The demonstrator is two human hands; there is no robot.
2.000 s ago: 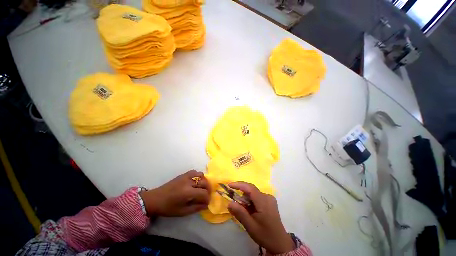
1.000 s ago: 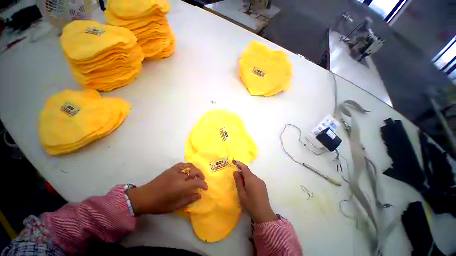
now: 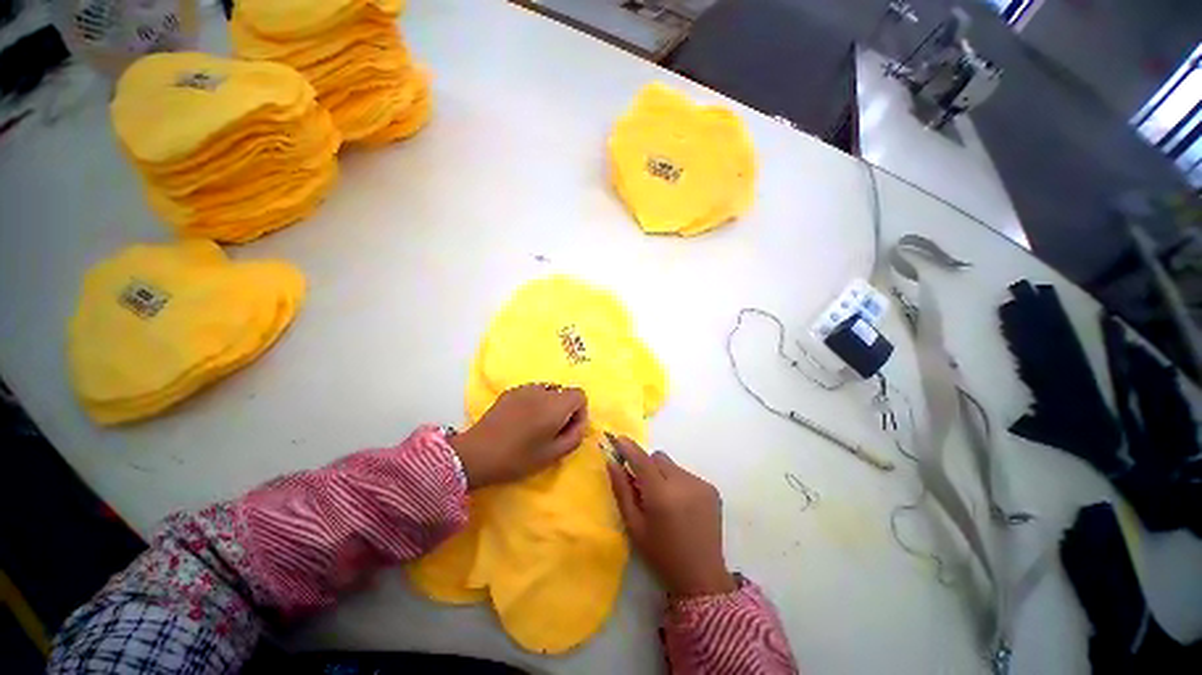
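Observation:
A yellow cut piece (image 3: 554, 554) lies in front of me over other yellow pieces (image 3: 541, 317), one of which shows a small dark motif (image 3: 573, 346). My left hand (image 3: 531, 433) is closed on the cloth near the middle of the pieces and covers part of them. My right hand (image 3: 670, 512) is just right of it and holds small thread snips (image 3: 612, 451), whose tips point at the cloth by my left fingers. Most of the snips is hidden in the hand.
Stacks of yellow pieces (image 3: 237, 165) stand at the upper left, with a lower pile (image 3: 178, 343) below. Another pile (image 3: 686, 172) lies at upper centre. A pen-like tool (image 3: 844, 439), black adapter (image 3: 859, 346), grey strap (image 3: 939, 409) and black scraps (image 3: 1055, 382) lie at right.
The top yellow piece has been turned and shifted toward me, and its motif no longer shows. My left hand has moved up and right, closing on the cloth beside the snips.

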